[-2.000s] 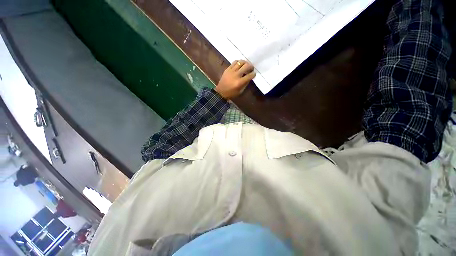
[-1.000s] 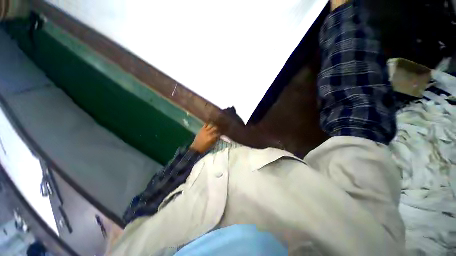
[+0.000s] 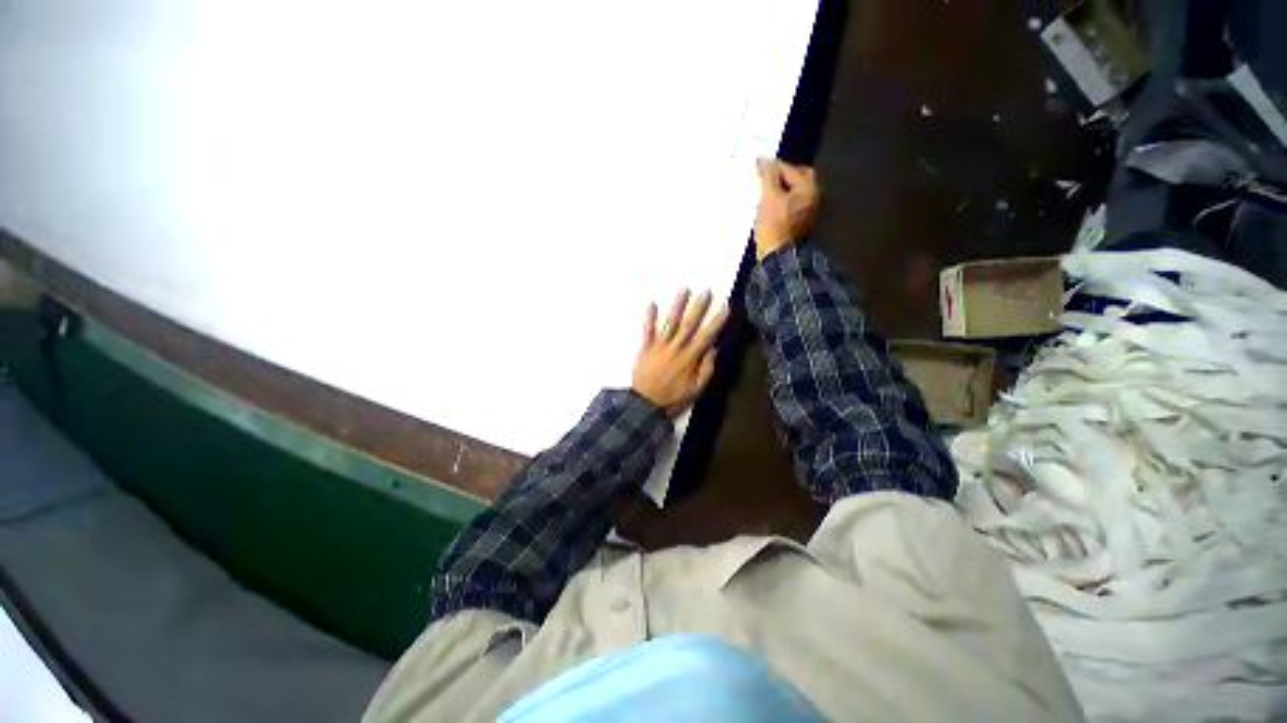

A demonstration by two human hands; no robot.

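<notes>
The large white marker paper [image 3: 424, 184] lies over a dark fabric lay [image 3: 697, 438], whose dark edge shows along the paper's right side. My left hand [image 3: 680, 350] lies flat on the paper near its near corner, fingers spread, holding nothing. My right hand [image 3: 785, 202] is farther along the same edge, fingers curled at the paper's rim. Whether it pinches the paper or the cloth is hard to tell.
The brown table [image 3: 917, 156] shows right of the lay with small scraps. Small open boxes [image 3: 1005, 297] stand right of my right sleeve, beside a heap of white strips [image 3: 1157, 480]. Dark cloth [image 3: 1200, 156] lies at the far right. A green side [image 3: 254, 466] runs along the left.
My left hand has moved from the table's edge onto the paper. My right hand has come into full view at the paper's edge. The view has shifted right, showing the boxes and more white strips.
</notes>
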